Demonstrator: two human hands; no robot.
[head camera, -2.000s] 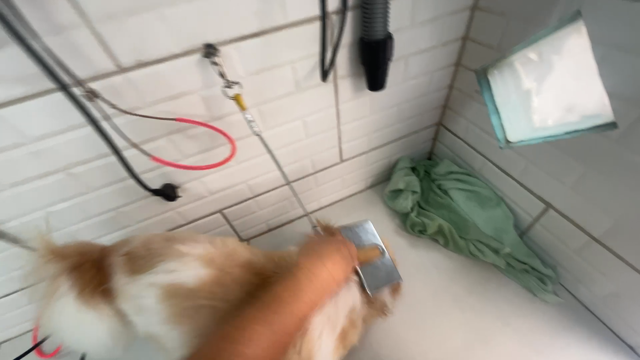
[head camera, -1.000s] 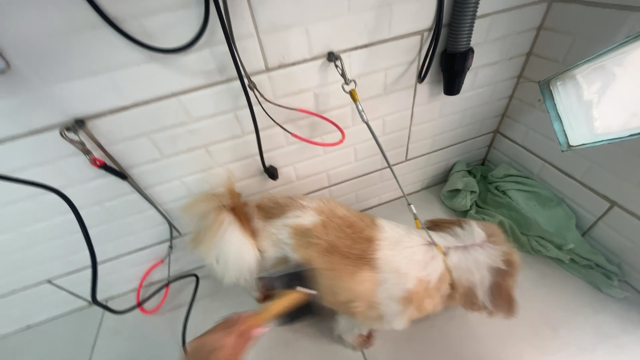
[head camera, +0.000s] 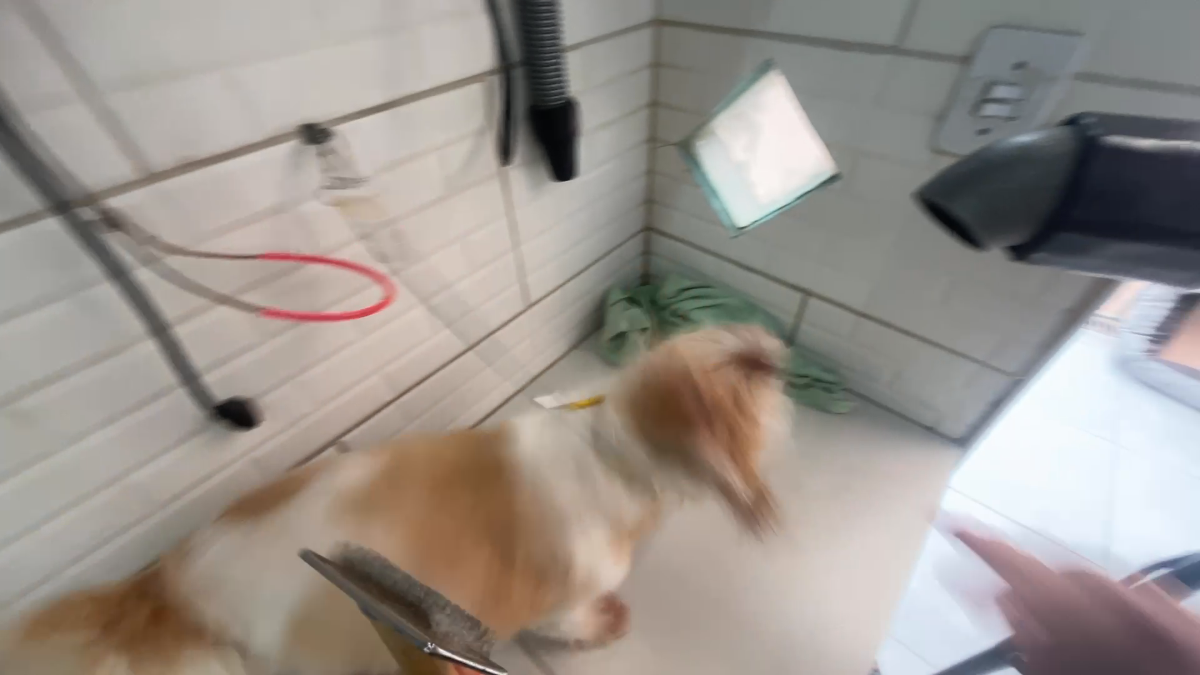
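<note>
A white and tan dog (head camera: 450, 525) stands on the pale surface, its blurred head toward the right. At the bottom edge a slicker brush (head camera: 403, 600) with a wooden handle tilts beside the dog's flank, bristles facing up and right. Only a sliver of my left hand (head camera: 459, 668) shows at the handle; the rest is cut off. My right hand (head camera: 1078, 600) is blurred at the lower right, a finger extended toward the left. Dark, thin parts pass near it, and its grip is unclear. A steel tether (head camera: 422, 291) runs faintly from a wall hook toward the dog.
A green towel (head camera: 689, 309) lies crumpled in the corner. A dark dryer nozzle (head camera: 1003, 187) juts in from the right. A red-sleeved loop (head camera: 328, 286), a black cable (head camera: 141, 291) and a ribbed hose (head camera: 548, 84) hang by the tiled wall. A wall switch (head camera: 1003, 94) is above.
The dog's head has turned. The brush, over the dog's front two seconds ago, is now beside its flank. My right hand and the dark nozzle have come into view.
</note>
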